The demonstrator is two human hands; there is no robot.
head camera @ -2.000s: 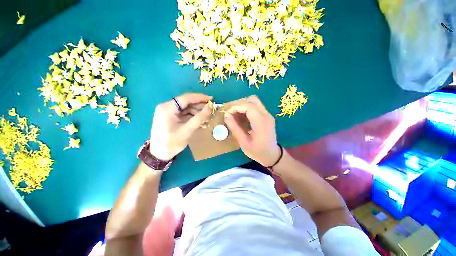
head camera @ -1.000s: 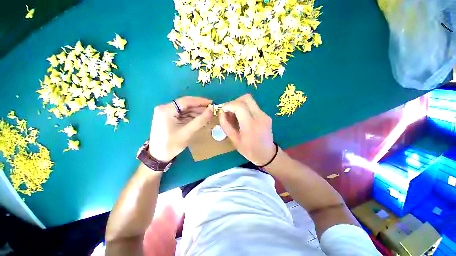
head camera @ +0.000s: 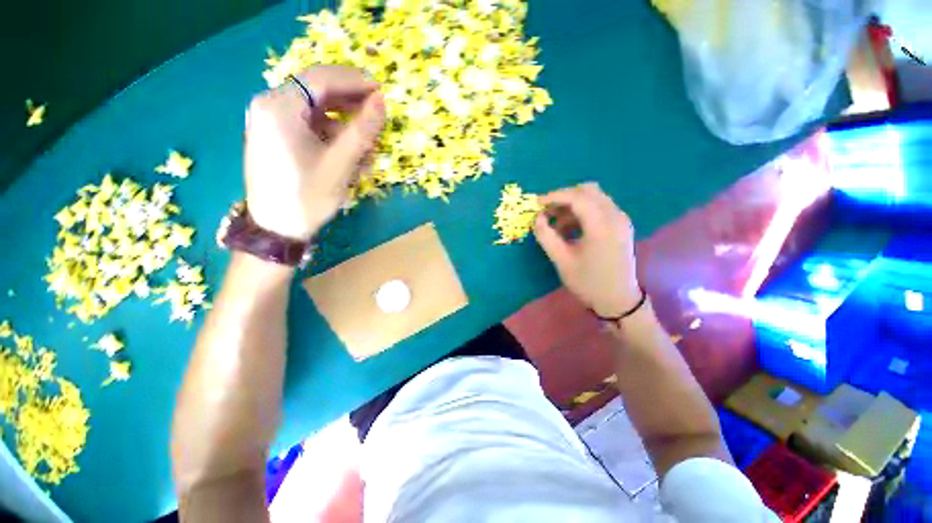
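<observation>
My left hand [head camera: 307, 153] is over the lower left edge of the large heap of star-shaped yellow pieces [head camera: 439, 102]. Its thumb and fingers are near each other; whether a piece is between them cannot be seen. My right hand [head camera: 588, 245] is at the right side of the little pile of small yellow pieces [head camera: 515, 215], fingertips touching its edge; whether they grip a piece is unclear. The cardboard piece [head camera: 429, 271] lies before me with a white round patch [head camera: 392, 296] on it.
A smaller heap of star-shaped pieces [head camera: 118, 245] and a second pile of small yellow pieces [head camera: 51, 424] lie left. A cloudy plastic bag [head camera: 766, 72] is upper right. Blue crates [head camera: 818, 317], cardboard boxes [head camera: 869, 429] and a red crate [head camera: 787, 480] stand at lower right.
My hands have moved apart from above the cardboard: left up to the large heap, right over to the little pile. The cardboard is uncovered. The view has shifted and turned.
</observation>
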